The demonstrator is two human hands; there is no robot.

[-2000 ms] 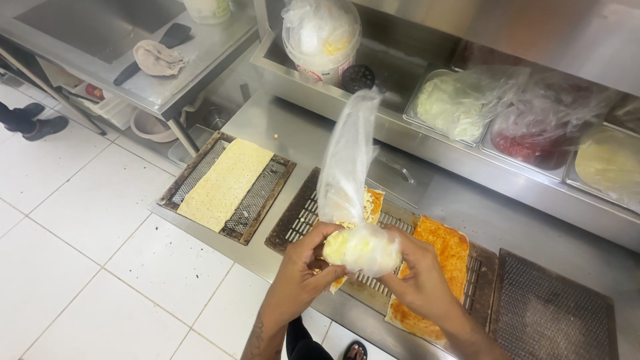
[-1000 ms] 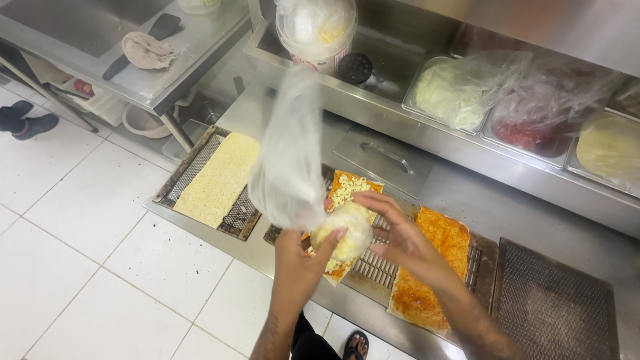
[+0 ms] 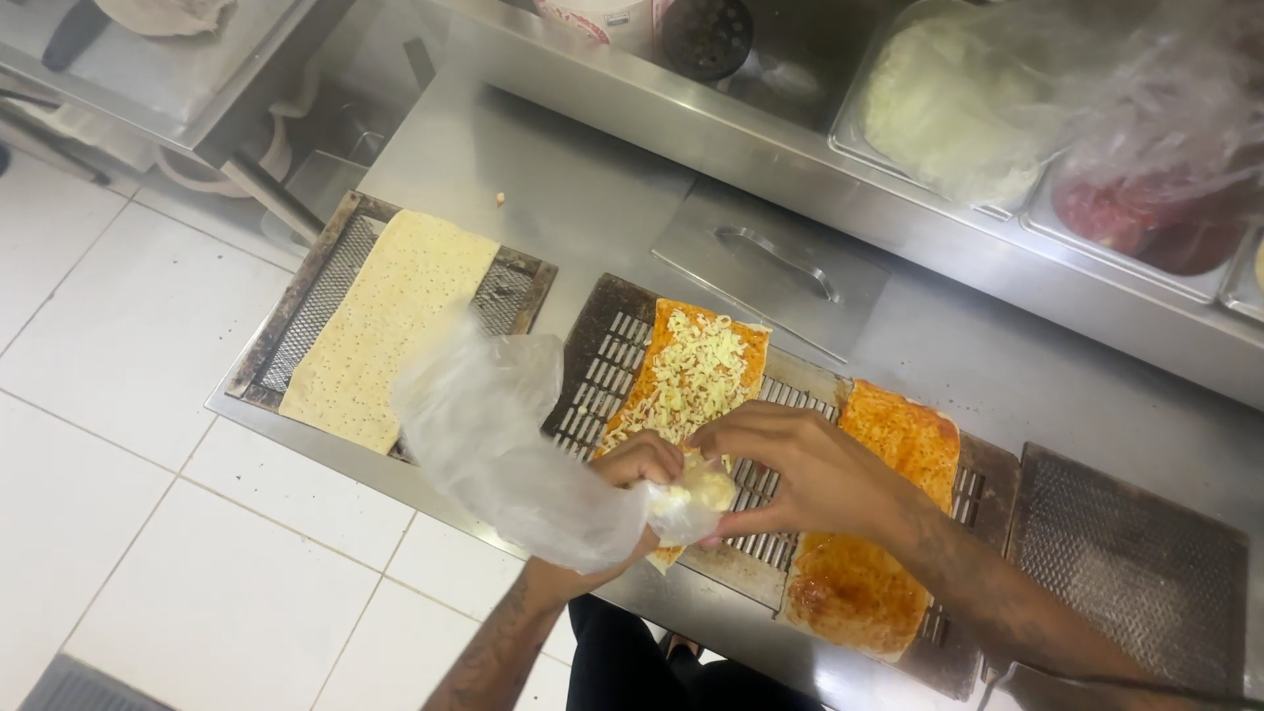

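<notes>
A clear plastic bag (image 3: 513, 444) holds a small lump of pale shredded cheese (image 3: 703, 486) at its bunched end. My left hand (image 3: 642, 459) grips the bag there, its loose part hanging over my wrist. The fingers and thumb of my right hand (image 3: 780, 464) close around the other side of the lump. Beneath both hands lies a sauced dough rectangle (image 3: 671, 365) on a perforated tray (image 3: 602, 365), shredded cheese spread over its upper part. Another sauced rectangle (image 3: 899, 434), without cheese, is partly under my right forearm. A plain docked dough sheet (image 3: 385, 336) rests on a mesh tray at left.
A dark mesh tray (image 3: 1136, 563) lies at right. Behind the trays is a steel lid with a handle (image 3: 780, 259). Food containers covered with plastic, one with pale shreds (image 3: 938, 109), one with red food (image 3: 1116, 212), line the raised steel ledge. A side table (image 3: 188, 89) stands upper left.
The bag's loose end, upright two seconds ago, has swung down to the left over my left wrist. The cheese-covered dough now shows more fully. The view has shifted closer to the counter.
</notes>
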